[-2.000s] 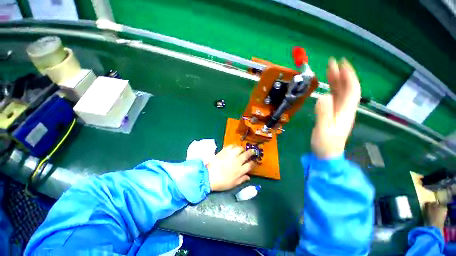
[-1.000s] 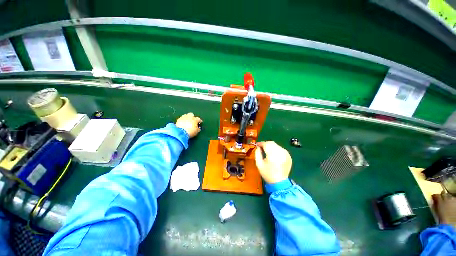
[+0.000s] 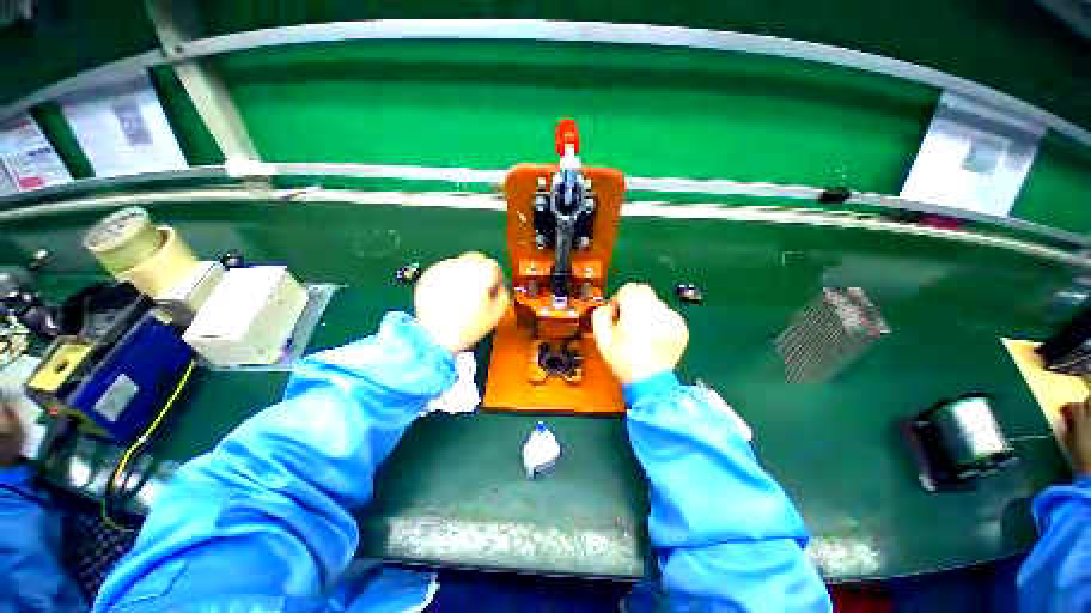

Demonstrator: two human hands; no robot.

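Observation:
The orange toggle press (image 3: 565,395) stands upright in front of me. Its red handle (image 3: 567,137) points up, and the black notched nest (image 3: 559,358) on its base shows no part in it. My left hand (image 3: 463,302) is curled at the left side of the press head. My right hand (image 3: 644,334) is curled at the right side, fingertips by a short side pin. The fingers hide whatever either hand pinches. A white squeeze bottle (image 3: 541,450) with a blue tip lies in front of the base. Small dark components lie left (image 3: 409,273) and right (image 3: 690,292) of the press.
White paper (image 3: 455,390) lies partly under my left sleeve. A white box (image 3: 247,315), cream rolls (image 3: 141,254) and a blue device (image 3: 120,383) stand left. A striped grey block (image 3: 834,332) and a wire spool (image 3: 964,434) sit right. Other people's hands show at both edges.
My left hand has left the nest, reached to the bench left of the press, then come to the press head's left side. My right hand has come down from beside the handle to the head's right side.

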